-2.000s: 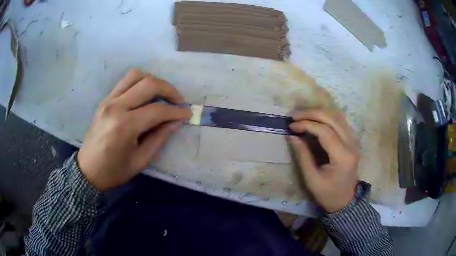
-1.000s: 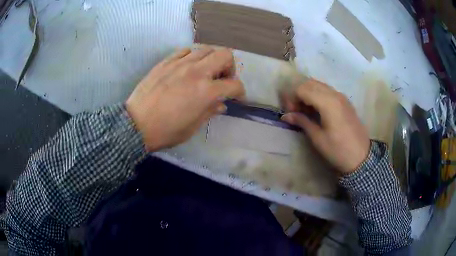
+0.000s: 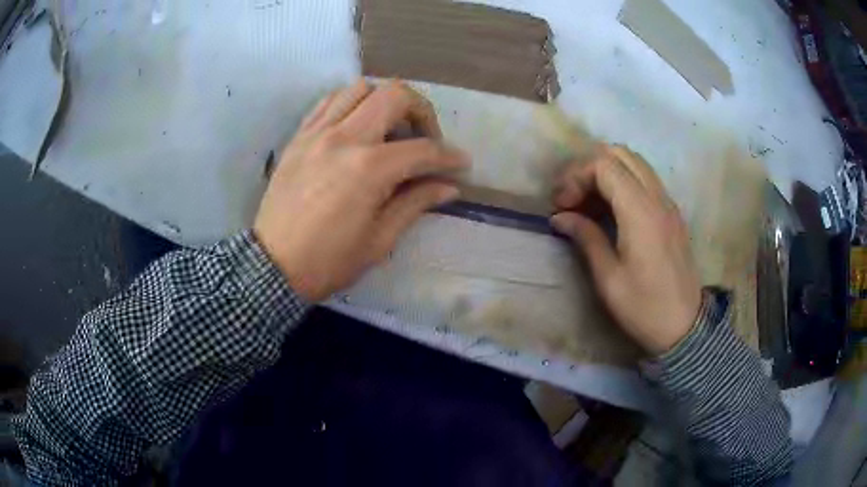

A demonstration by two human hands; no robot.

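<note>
A beige-grey cloth piece (image 3: pixel 485 254) lies flat on the white table in front of me. The dark narrow template (image 3: pixel 504 217) lies across its upper part, and a brown strip of the cloth shows folded along the template's far edge. My left hand (image 3: pixel 356 185) grips the left end of the fold and template, fingers bent, hiding that end. My right hand (image 3: pixel 632 243) pinches the right end between thumb and fingers. Both hands are slightly blurred.
A ridged stack of brown folded pieces (image 3: pixel 454 48) lies beyond my hands. A loose beige piece (image 3: pixel 677 46) lies at the upper right. The iron (image 3: pixel 813 285) stands at the right edge. A thin curled strip (image 3: pixel 59 100) lies at far left.
My left hand has moved from the template's left end inward and over it. The template, fully visible before, now shows only as a thin dark line with brown cloth along its far side.
</note>
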